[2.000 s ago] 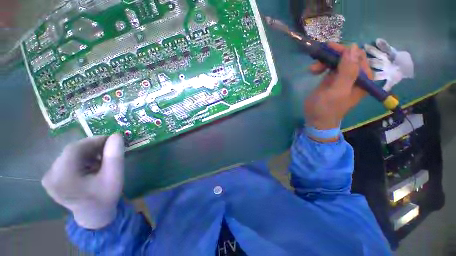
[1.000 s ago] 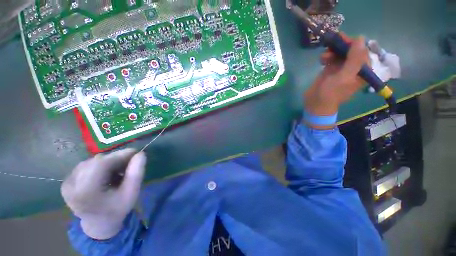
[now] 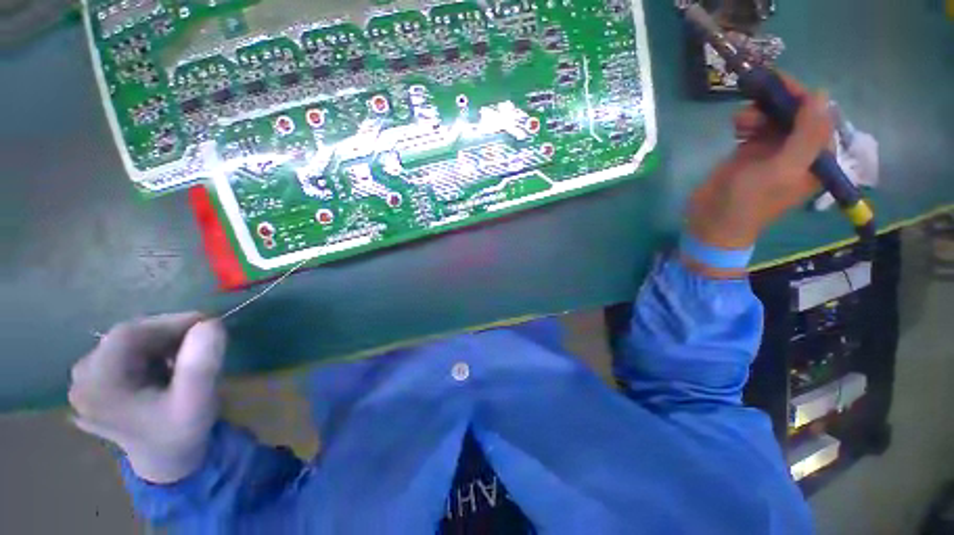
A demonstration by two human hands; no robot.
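Observation:
A large green circuit board [image 3: 418, 136] with a white border lies solder side up, with a red block [image 3: 218, 238] showing under its lower left edge. My left hand [image 3: 152, 381], in a white glove, is at the lower left, off the board, and pinches thin solder wire [image 3: 262, 297] whose end reaches the board's near edge. My bare right hand [image 3: 762, 172] holds a dark blue soldering iron [image 3: 800, 131] with a yellow band, right of the board. Its tip points up-left, beside the tip cleaner [image 3: 724, 71] and away from the board.
A white glove [image 3: 860, 157] lies behind my right hand, partly hidden. The green mat [image 3: 502, 274] ends at a yellowish edge towards me. A dark rack with electronic units [image 3: 826, 355] stands below at the right.
The view has shifted, so the board sits further right. My left hand has drawn back from the board, and the wire's end now reaches only its near edge. The iron stays by the cleaner.

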